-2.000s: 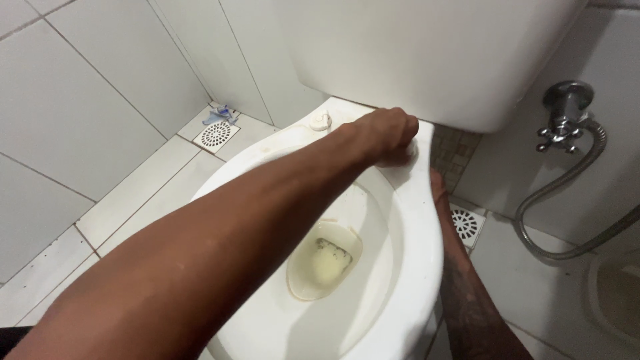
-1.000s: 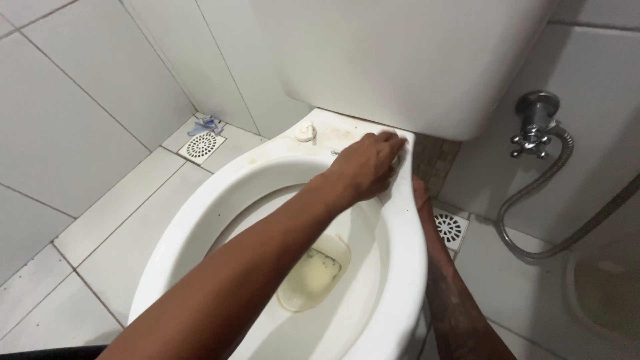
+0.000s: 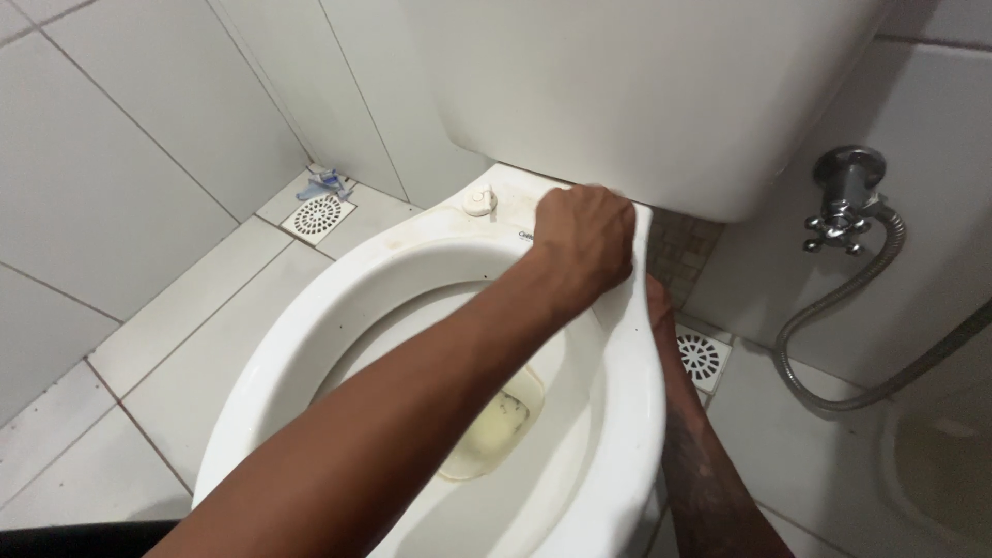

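Note:
A white ceramic toilet bowl (image 3: 635, 364) without a seat fills the middle of the view, with yellowish water at its bottom. My left hand (image 3: 587, 240) reaches across the bowl and rests on the back right of the rim, its fingers curled; whatever is under them is hidden. My right hand (image 3: 659, 302) is down along the outer right side of the bowl, under the rim, and its fingers are hidden behind the ceramic. On the back left of the rim sits a white plastic seat hinge mount (image 3: 480, 200). The white cistern (image 3: 620, 101) stands behind the bowl.
At right a chrome valve (image 3: 843, 201) on the wall feeds a flexible metal hose (image 3: 802, 310). Floor drain covers lie at left (image 3: 318, 218) and right (image 3: 701, 358); a crumpled blue wrapper (image 3: 325, 184) is beside the left one. A rounded container (image 3: 899, 465) stands at the lower right.
My left hand stays at the back right of the rim, its pose slightly altered. My right arm remains beside the bowl. The view has shifted slightly.

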